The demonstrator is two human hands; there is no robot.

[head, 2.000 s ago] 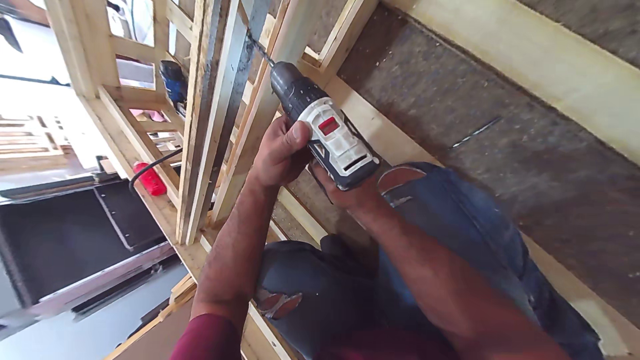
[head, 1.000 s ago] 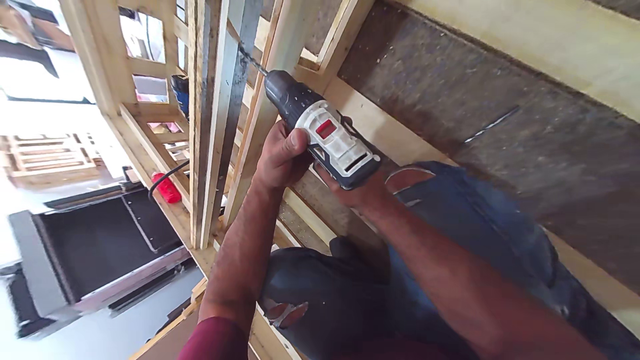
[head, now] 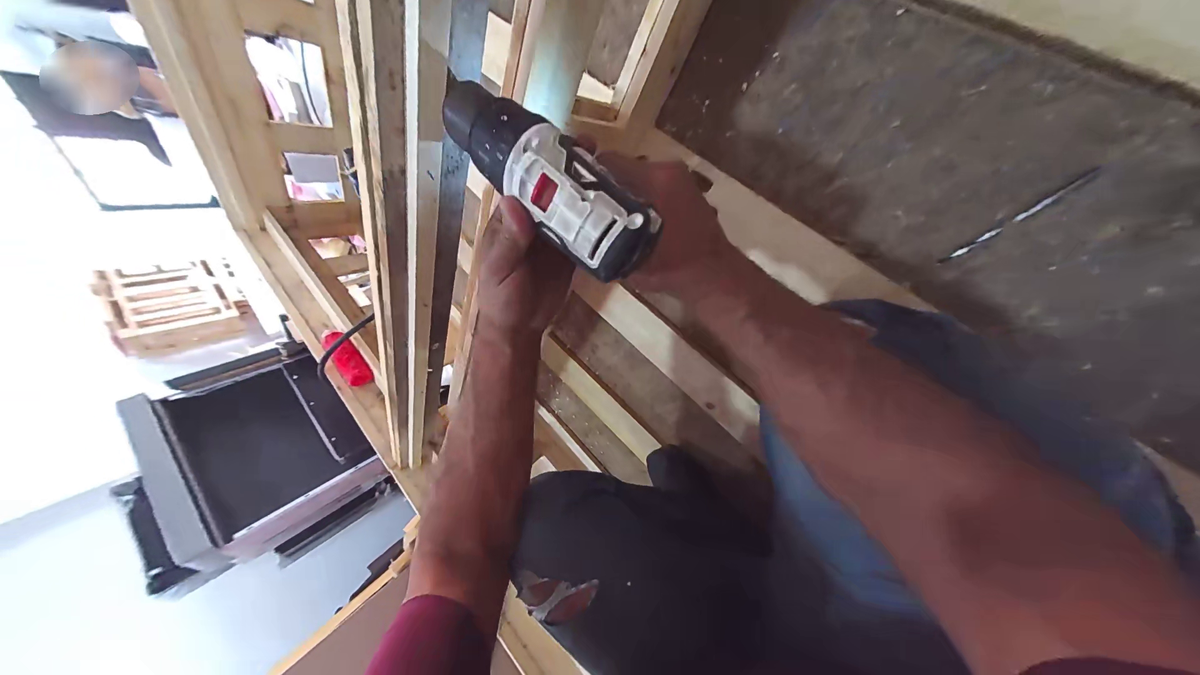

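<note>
A white and black cordless drill [head: 562, 192] points up and left, its chuck close against a grey-faced upright board [head: 459, 150] of a wooden frame. My left hand [head: 525, 272] grips the drill from below and left. Around its right side wraps my right hand [head: 661, 220], with the fingers partly hidden behind the tool. No bit shows between chuck and board. A long loose drill bit [head: 1020, 216] lies on the brown panel at the right.
Wooden slats [head: 694, 342] run beneath my arms, and more framing stands at the left. A red object [head: 348, 358] lies on a rail beside a dark cable. Beyond are a black panelled object [head: 253, 450], a pallet-like wooden stack [head: 178, 300] and a person [head: 94, 80].
Both hands have moved up and left with the drill. Its chuck is now close to the board, and the bit that showed between them earlier is out of sight.
</note>
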